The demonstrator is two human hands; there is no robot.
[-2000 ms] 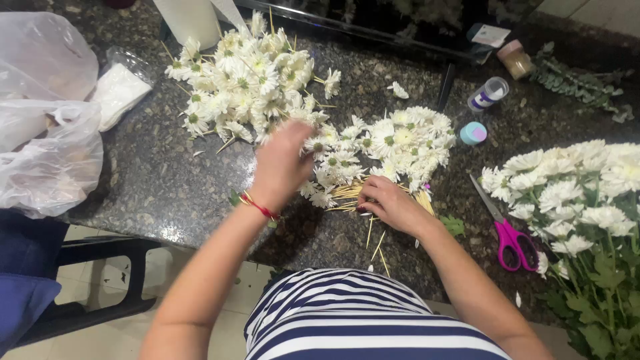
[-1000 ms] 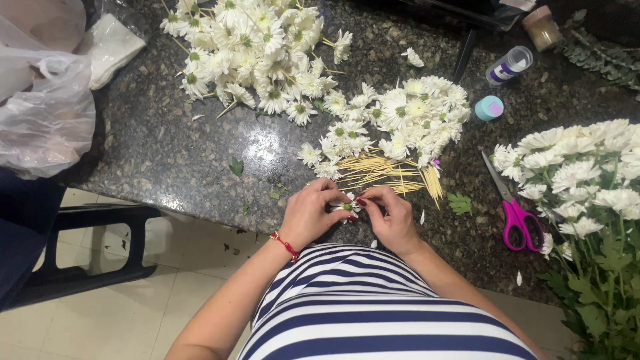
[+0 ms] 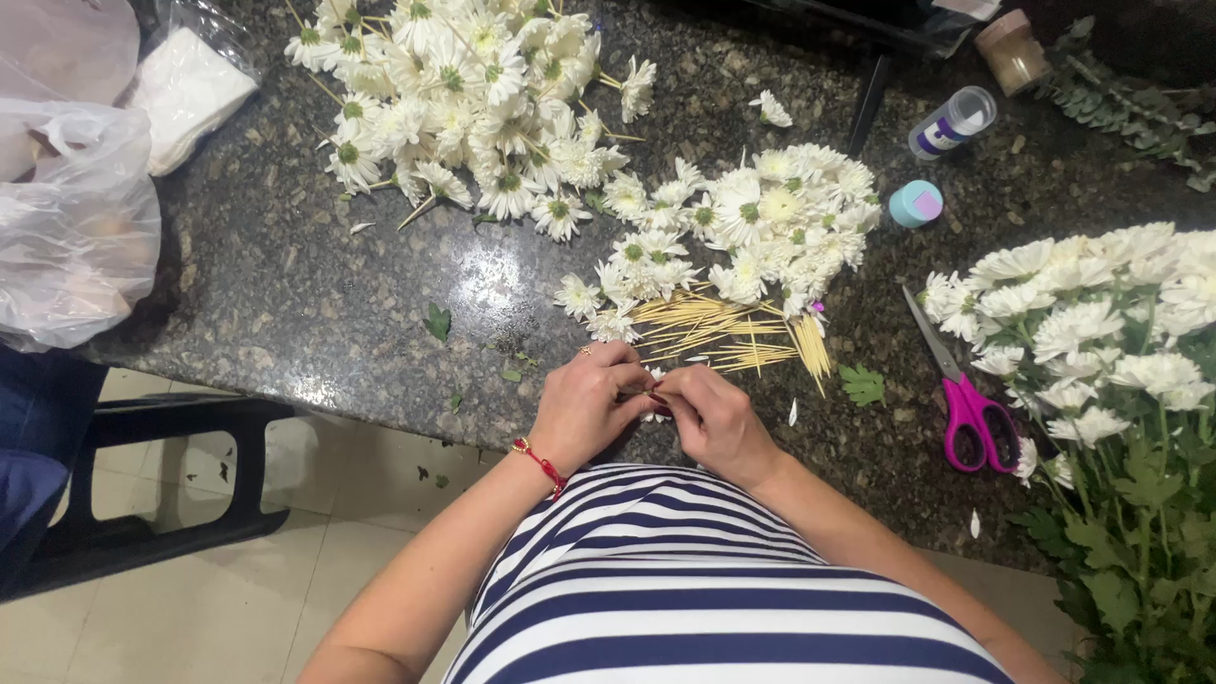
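Note:
At the counter's front edge my left hand (image 3: pixel 591 394) and my right hand (image 3: pixel 714 410) meet, fingertips pinched on a small white chrysanthemum head (image 3: pixel 655 407), partly hidden by the fingers. A thin stick seems to be between the fingertips; its detail is too small to tell. Just beyond lies a pile of wooden toothpicks (image 3: pixel 712 328). Behind it is a heap of cut white flower heads (image 3: pixel 779 214). A larger heap of flower heads with toothpicks in them (image 3: pixel 484 95) lies farther back to the left.
Pink-handled scissors (image 3: pixel 974 418) lie right of my hands, beside a bunch of long-stemmed white chrysanthemums (image 3: pixel 1121 351). A clear container (image 3: pixel 953 123), a light-blue lid (image 3: pixel 915 204) and a pink-lidded jar (image 3: pixel 1013 52) stand behind. Plastic bags (image 3: pixel 76 218) lie left, above a black stool (image 3: pixel 190 475).
Two seconds ago my left hand was over the flower heads, blurred, with my right at the toothpicks. Both came together near the counter's front edge and remain there, holding a flower head.

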